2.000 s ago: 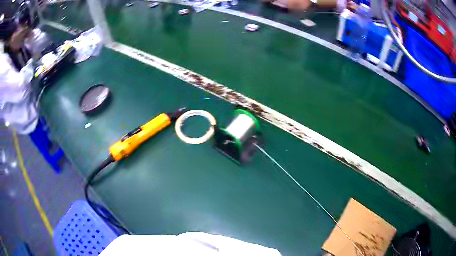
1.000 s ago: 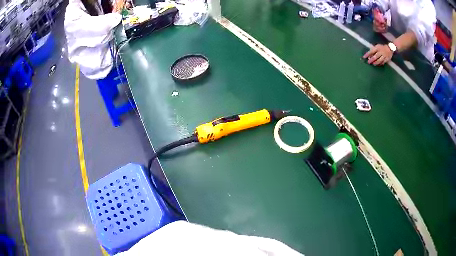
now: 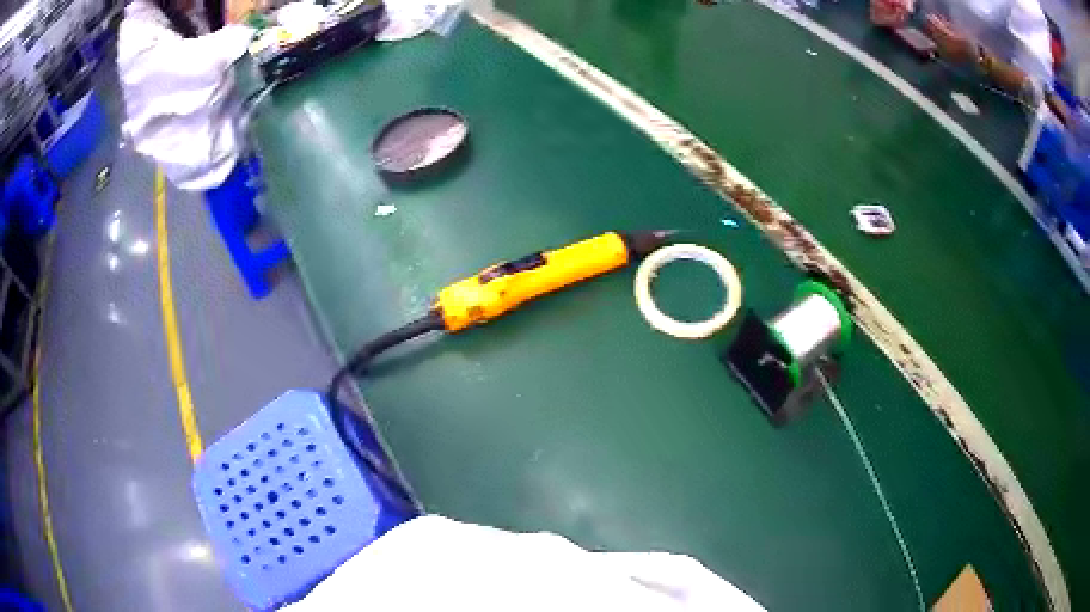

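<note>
Neither of my hands shows; only a white sleeve [image 3: 526, 574] is at the bottom edge. An orange-yellow electric screwdriver [image 3: 532, 281] lies on the green bench, its black cord running to the left edge. A cream masking tape roll [image 3: 649, 291] lies flat by its tip. Right of it, a silver solder spool [image 3: 808, 329] with green flanges sits on a black stand [image 3: 765, 371]. Solder wire [image 3: 870, 469] runs down from it to the lower right. A corner of a tan cardboard sheet [image 3: 963, 593] shows at the bottom edge.
A round dark-rimmed dish [image 3: 420, 141] is at upper left. A blue perforated stool [image 3: 281, 490] stands beside the bench. A worn white rail [image 3: 765, 215] separates the conveyor, carrying a small white device [image 3: 873, 219]. A person in white [image 3: 185, 96] is at upper left; another person's hands [image 3: 950, 42] show at upper right.
The view first swings left, bringing the stool into sight and leaving only a cardboard corner. Over the last second, it shifts slightly and the far-right person's hands come together around a dark object.
</note>
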